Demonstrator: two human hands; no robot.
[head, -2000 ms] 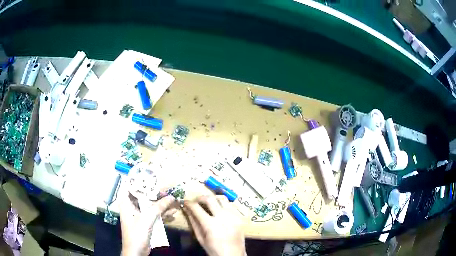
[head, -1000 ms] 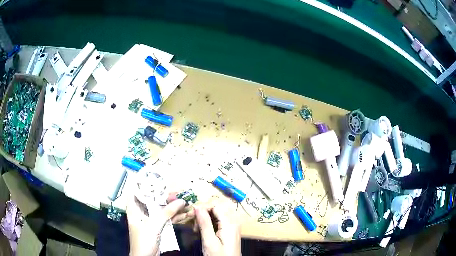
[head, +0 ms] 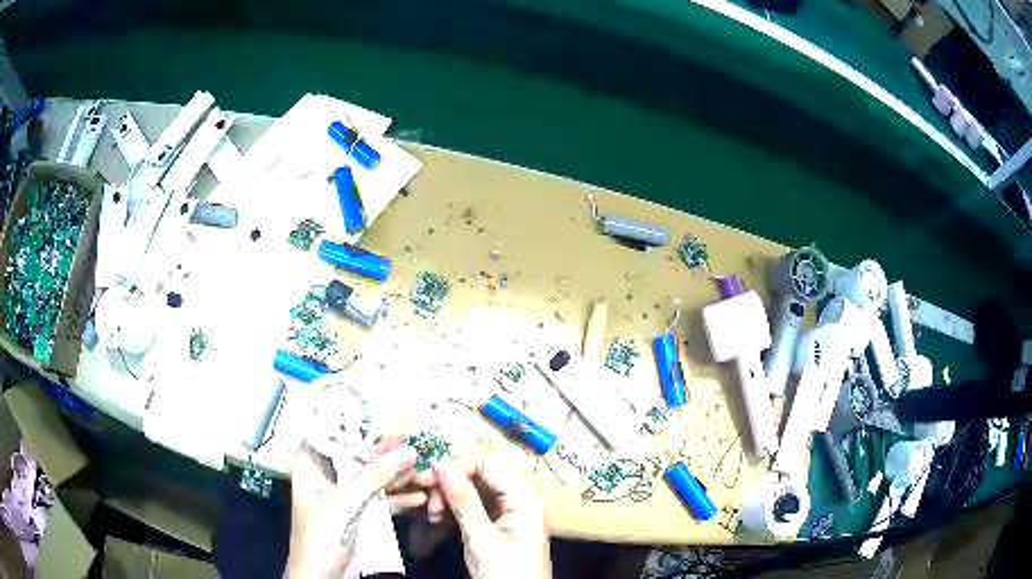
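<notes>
A white fan (head: 338,416) with a round head lies in my left hand (head: 335,498), its handle running down toward the lower edge. My left fingers also pinch near a small green circuit board (head: 430,450) that sits beside the fan head. My right hand (head: 493,518) is close to the board, its thumb and finger together at the board's lower edge. The contact is too small and blurred to tell whether my right fingers hold the board or a wire.
Blue cells (head: 518,424), loose boards and a white handle shell (head: 588,396) lie around my hands. Several fans (head: 738,328) lie at the right. A carton of boards (head: 82,283) and white shells (head: 181,130) are at the left. A green belt (head: 509,102) runs beyond.
The view has shifted since two seconds ago, so the bench appears slightly moved. Both hands stay together at the board, with small finger movements. The fan remains in my left hand.
</notes>
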